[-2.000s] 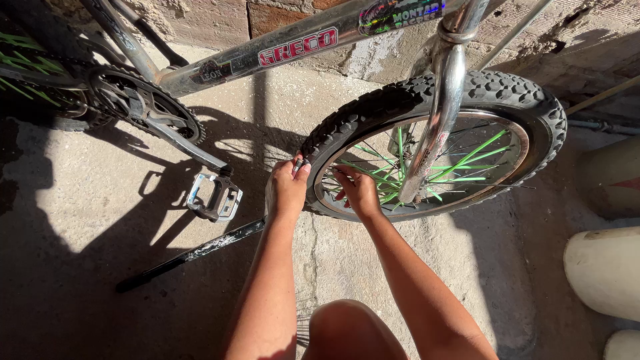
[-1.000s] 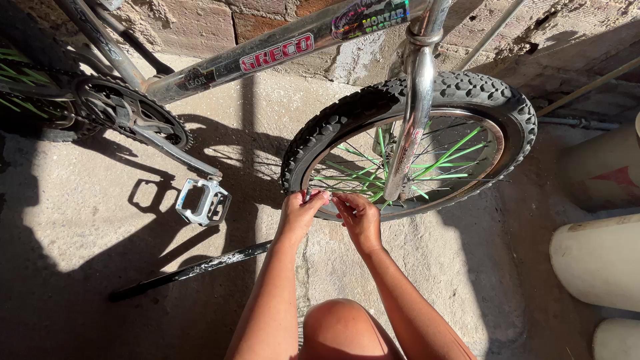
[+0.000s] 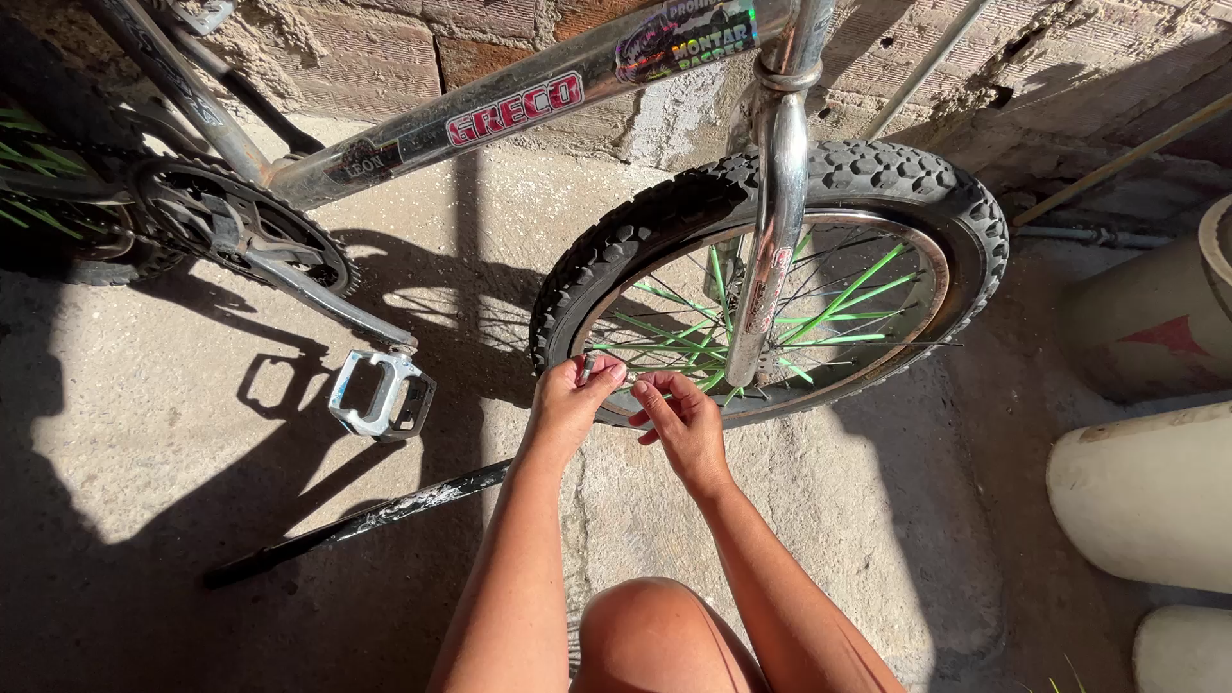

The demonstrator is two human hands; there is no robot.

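My left hand [image 3: 576, 399] is closed on a small, thin metallic piece, too small to name, near the lower left rim of the bicycle's front wheel. Close beside it, my right hand [image 3: 679, 419] pinches the right end of what seems the same piece between thumb and finger. Behind both hands stands the front wheel, with a knobby black tire [image 3: 616, 252], a rusty rim and green covers on some spokes [image 3: 847, 294]. A chrome fork [image 3: 782, 183] comes down in front of the wheel to its hub.
The bicycle frame [image 3: 414, 130] runs along a brick wall [image 3: 366, 58]. A crank with a pedal [image 3: 371, 395] juts out at left. A black bar with worn paint [image 3: 404, 505] lies low, behind my left forearm. Pale cylindrical containers [image 3: 1155, 491] stand at right.
Two seconds ago my hands were apart, with the right one at the spokes; they now meet at the small piece, in front of the rim.
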